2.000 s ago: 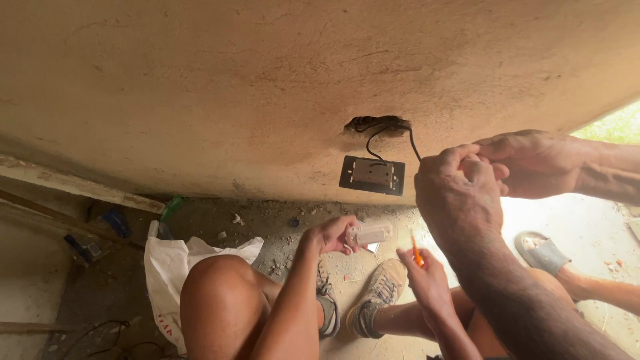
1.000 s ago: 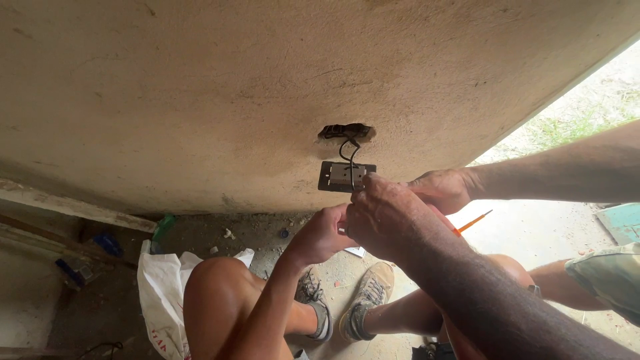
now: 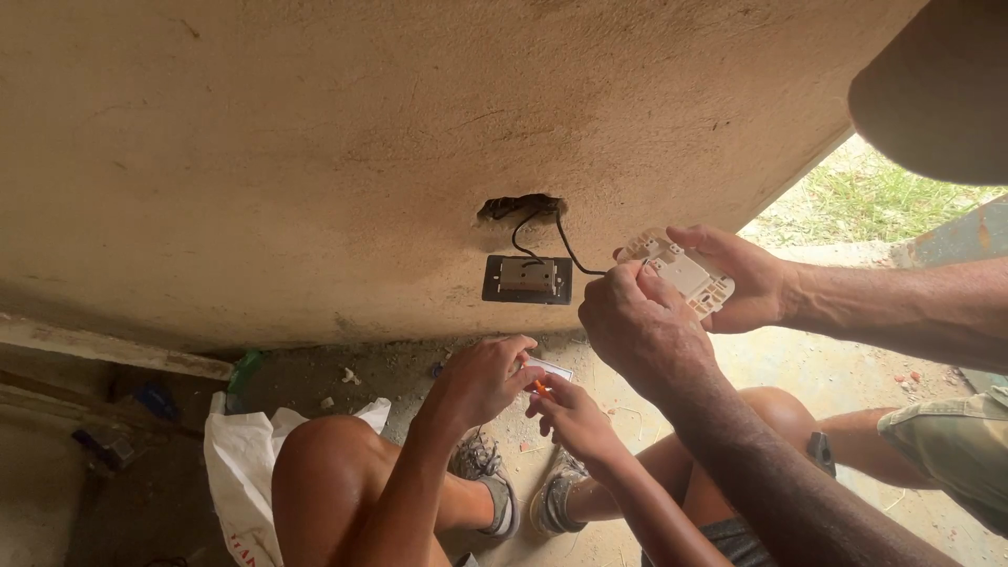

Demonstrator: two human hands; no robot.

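Note:
My left hand (image 3: 479, 382) is closed around a small object, mostly hidden by the fingers; a flat white-faced piece (image 3: 553, 368) shows beside its fingertips. Close against it, my right hand (image 3: 579, 421) pinches a thin orange tool (image 3: 543, 388). Above my hands, a dark-framed electrical outlet (image 3: 528, 279) hangs by black wire (image 3: 520, 240) out of a rough hole (image 3: 520, 206) in the wall. To the right, a co-worker's two hands (image 3: 650, 331) hold a cream plastic electrical plate (image 3: 681, 272), its moulded back showing, with another black wire running to it.
The plastered wall (image 3: 315, 157) spans the view ahead. A white sack (image 3: 244, 472) lies beside my left knee, near a green plastic piece (image 3: 244, 370). Debris dots the concrete floor (image 3: 811, 358). The co-worker's forearm (image 3: 756, 457) crosses on the right, near a rounded dark shape (image 3: 937, 94).
The co-worker's hands, overlapping mine a second ago, are now up and to the right, with the cream plate in view. My right hand, hidden then, shows again beside my left.

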